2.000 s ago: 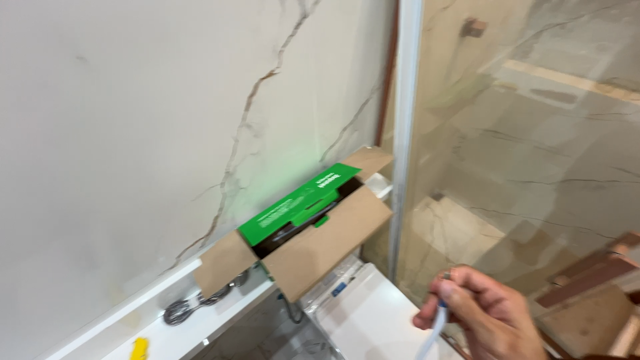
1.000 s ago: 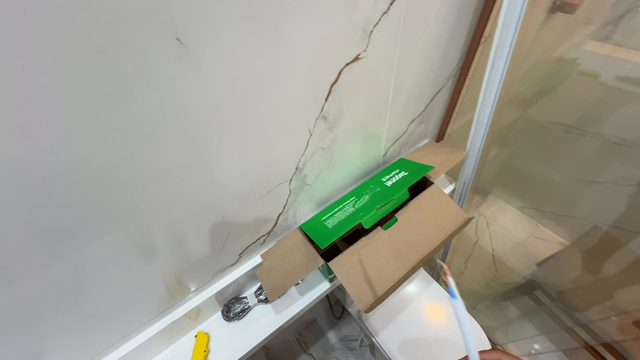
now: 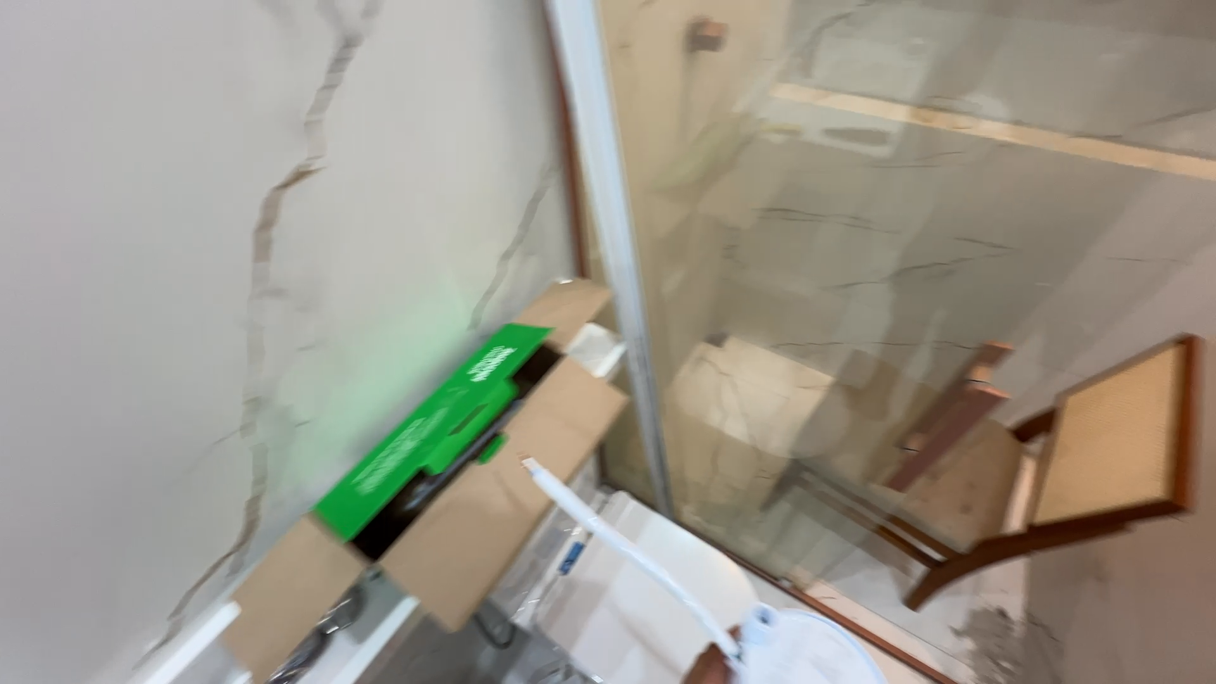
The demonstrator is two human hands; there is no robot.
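Observation:
At the bottom edge, partly cut off, my hand (image 3: 712, 665) holds a white cable (image 3: 632, 551) whose stripped, copper-coloured tip points up and left. It is probably my right hand. Beside it lies a coiled-looking bundle of white cable (image 3: 807, 651), blurred. The cable tip overlaps the view of an open cardboard box (image 3: 513, 494) with a green printed lid flap (image 3: 432, 427); whether they touch cannot be told. Something dark lies inside the box. My left hand is not seen.
The box rests on a white ledge (image 3: 380, 632) against a marbled wall, near a bundled dark cable (image 3: 318, 641). A white toilet lid (image 3: 655, 589) lies below. A metal-framed glass panel (image 3: 622, 247) stands at centre, with a wooden chair (image 3: 1111, 437) on the right.
The view has swung right since one second ago, bringing the chair into sight. A white bundle now shows by my hand at the bottom edge.

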